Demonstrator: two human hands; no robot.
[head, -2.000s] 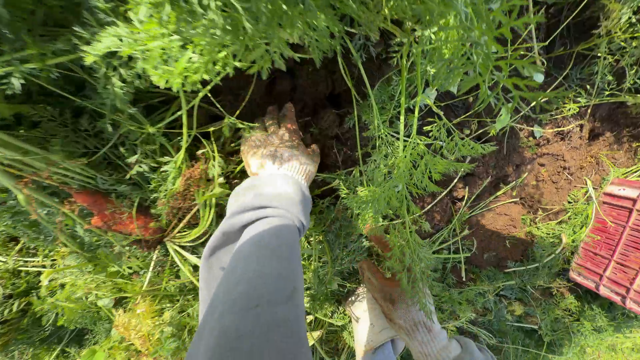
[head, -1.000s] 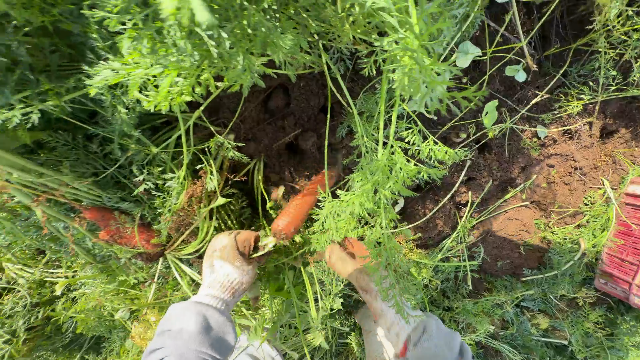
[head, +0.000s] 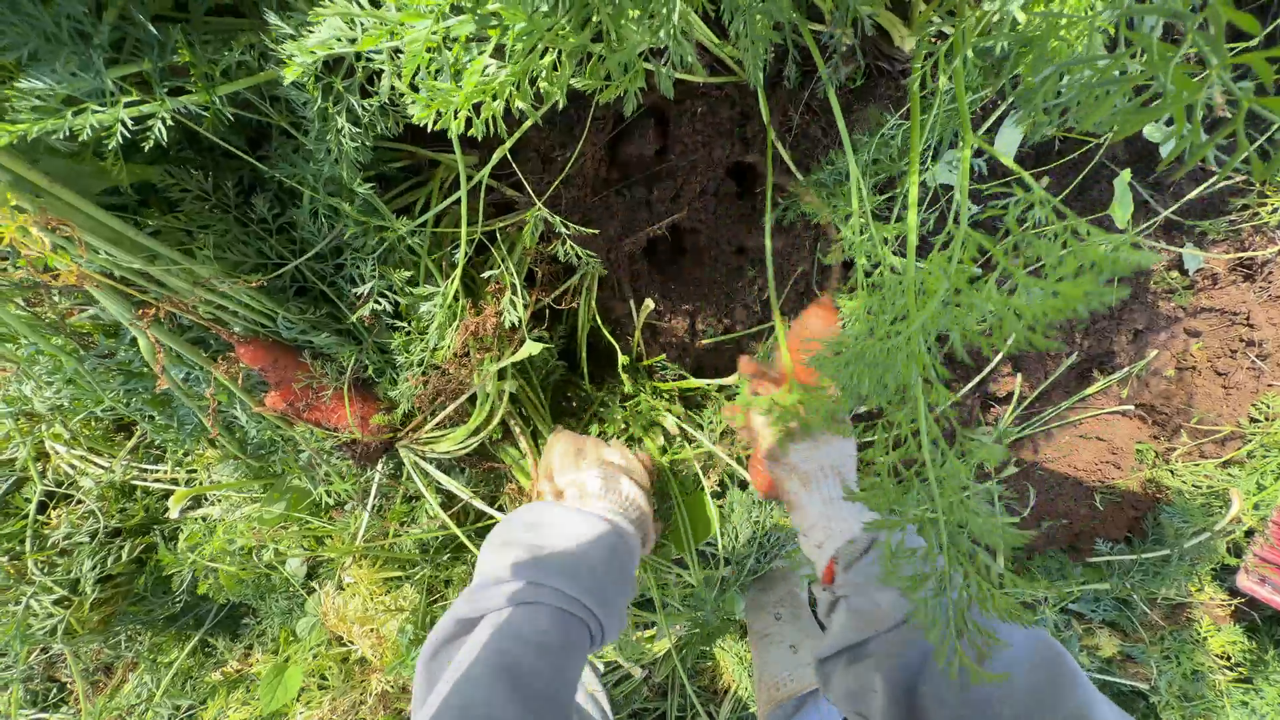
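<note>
My left hand, in a soiled knitted glove, rests low over the carrot greens at the middle; its fingers are curled, and what they may hold is hidden. To its right, my right hand, gloved too, is closed around carrots whose orange roots show above and beside the fingers; foliage and blur cover part of it. Dark soil with several holes lies above both hands. More orange-red carrots lie among stems at the left.
Tall carrot foliage overhangs the soil at the top. Cut or pulled greens cover the ground at the left. Bare reddish soil shows at the right, near the edge of a red plastic crate. A boot is below my right hand.
The carrot that lay between the hands one second ago is no longer there, and carrots now show at my right hand. My left hand has closed and moved away from that spot.
</note>
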